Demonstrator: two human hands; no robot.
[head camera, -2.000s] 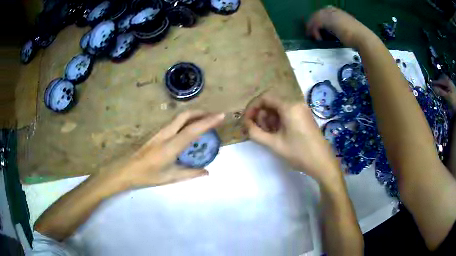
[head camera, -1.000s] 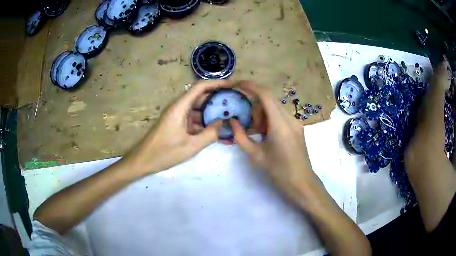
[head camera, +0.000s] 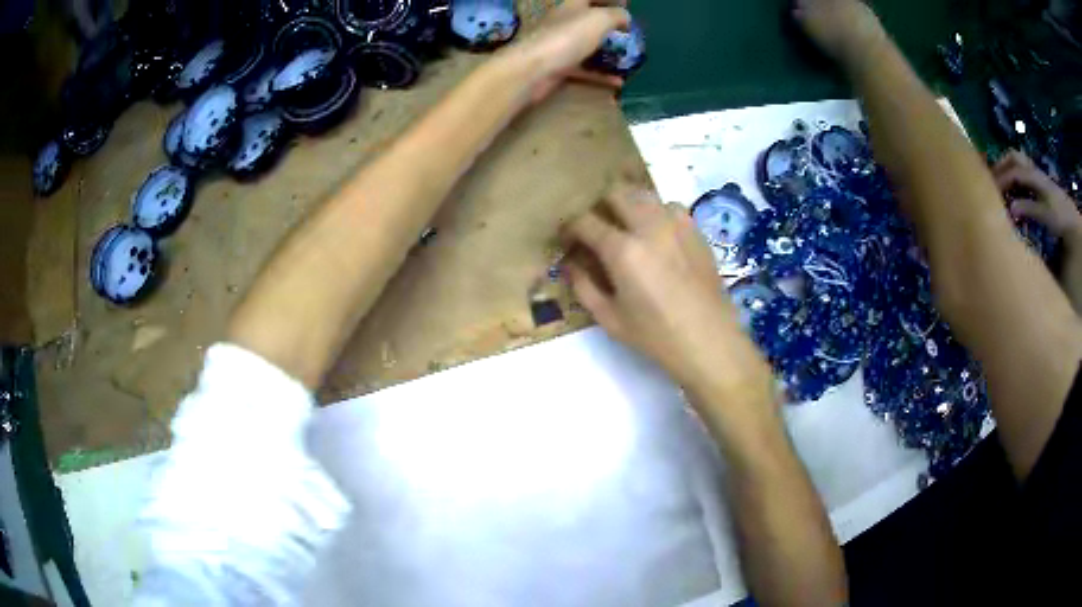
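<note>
My left hand (head camera: 567, 45) is at the top of the board, with its fingers and thumb around a round housing (head camera: 623, 48); the housing's pale blue face shows. My right hand (head camera: 611, 255) is low over the board's right part, fingers bent down and blurred. Small fittings (head camera: 553, 275) lie at its fingertips, mostly hidden by the hand; whether it pinches one cannot be told. A small dark square piece (head camera: 546, 312) lies just below, near the board's edge.
A heap of overlapping housings (head camera: 210, 121) fills the board's upper left. The white sheet (head camera: 510, 474) lies nearest me. At right are a blue and silver heap of parts (head camera: 831, 285), more housings (head camera: 721, 219) and another person's arm (head camera: 949, 202).
My hands have parted. My left hand has moved up and away to the board's far edge with a housing. My right hand has moved over the small fittings. The view has shifted.
</note>
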